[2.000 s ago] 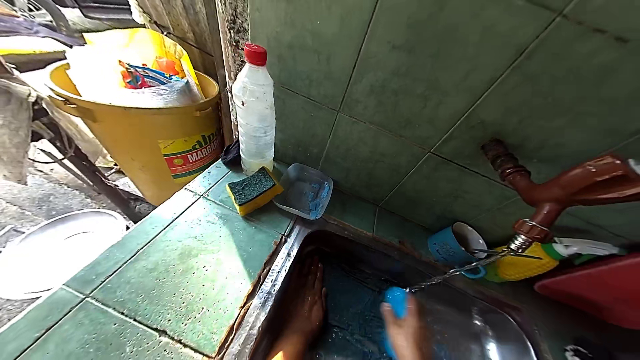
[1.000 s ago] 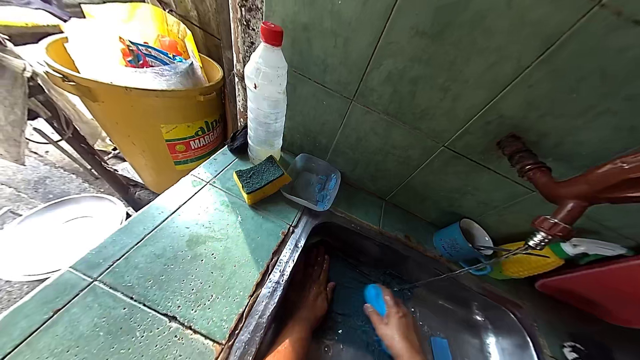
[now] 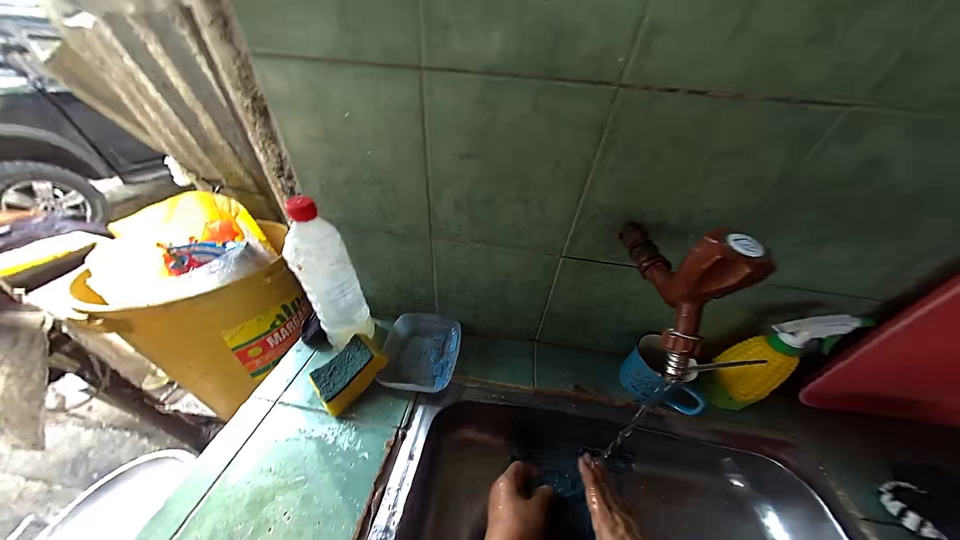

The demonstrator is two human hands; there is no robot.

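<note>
Both my hands are low in the metal sink (image 3: 720, 480), over dark wet cloth-like material (image 3: 559, 476). My left hand (image 3: 517, 501) has its fingers bent beside this material; whether it grips any is unclear. My right hand (image 3: 606, 501) is held with its fingers together, edge-on, at the water stream (image 3: 628, 429) from the brown faucet (image 3: 694, 281). No blue object shows in it. On the tiled ledge, a yellow and green sponge (image 3: 347, 375) leans by a clear plastic tub (image 3: 421, 352) with blue residue inside.
A red-capped plastic bottle (image 3: 326, 274) stands behind the sponge. Behind the sink are a blue mug (image 3: 645, 379), a yellow spray bottle (image 3: 754, 367) and a red plastic item (image 3: 892, 360). A yellow bucket (image 3: 187, 337) with bags stands at left, above a white basin (image 3: 120, 502).
The blue object that was in my right hand is out of sight. My right hand has moved to the water stream, and my left hand's fingers have bent. The view has shifted noticeably.
</note>
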